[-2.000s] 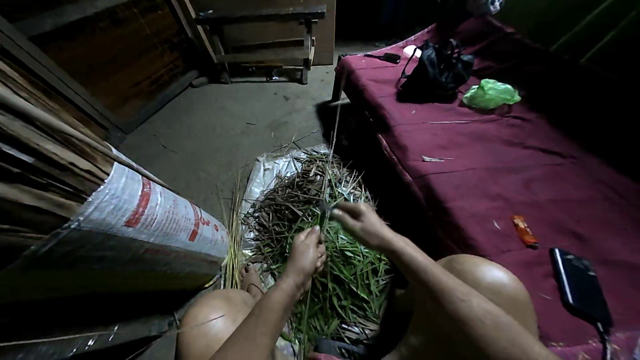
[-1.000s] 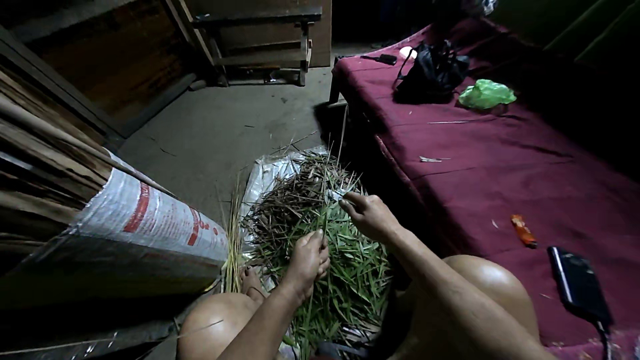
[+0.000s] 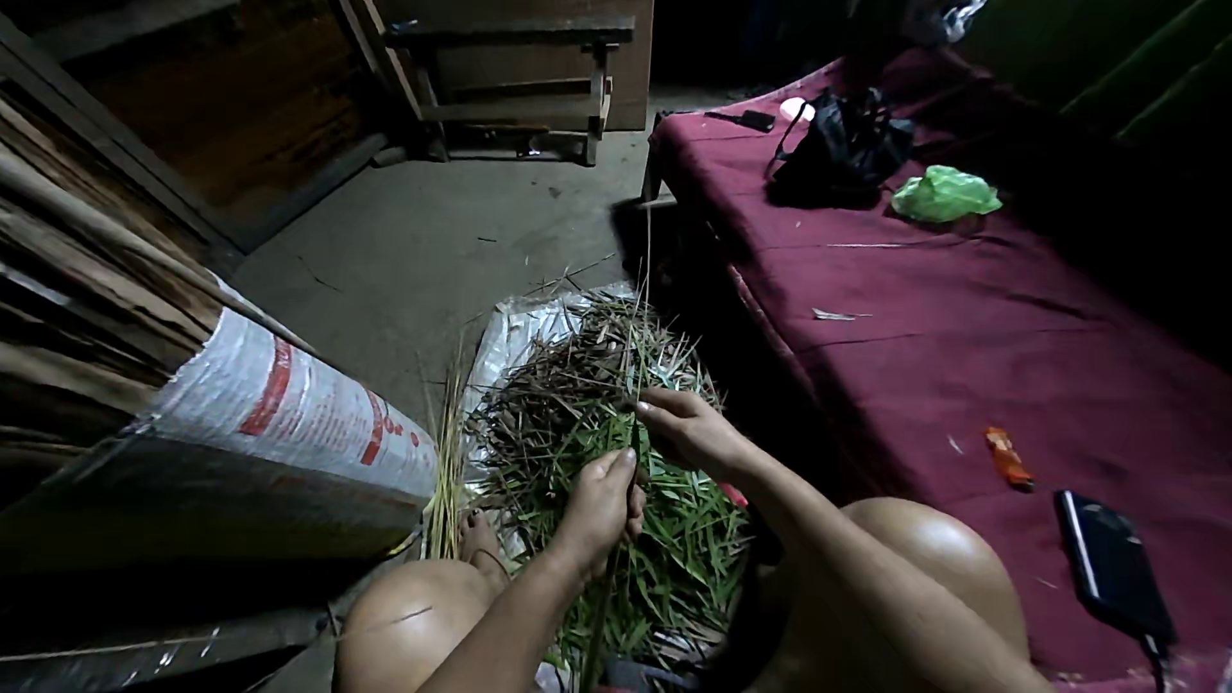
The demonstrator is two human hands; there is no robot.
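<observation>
Between my knees, my left hand (image 3: 606, 500) is closed around a thin green plant stalk (image 3: 597, 626) that runs down toward my lap. Just above and to the right, my right hand (image 3: 679, 423) pinches the upper part of the same stalk between thumb and fingers; its thin tip points up and away. Below both hands lies a heap of cut leaves, green (image 3: 683, 539) in front and brown (image 3: 539, 404) behind, on a whitish plastic sheet (image 3: 505, 332). Several long yellowish stalks (image 3: 449, 472) lie along the heap's left side.
On the left stands a printed woven sack (image 3: 308, 404) against split wood (image 3: 87, 260). To the right, a bed with a maroon cover (image 3: 924, 366) holds a black bag (image 3: 842, 149), a green plastic bag (image 3: 946, 194), an orange wrapper (image 3: 1008, 457) and a black corded device (image 3: 1112, 568). A wooden bench (image 3: 520, 34) stands behind.
My right hand moved up and away from my left between the two earlier frames; now it is back close above it. My left hand keeps its hold on the stalk.
</observation>
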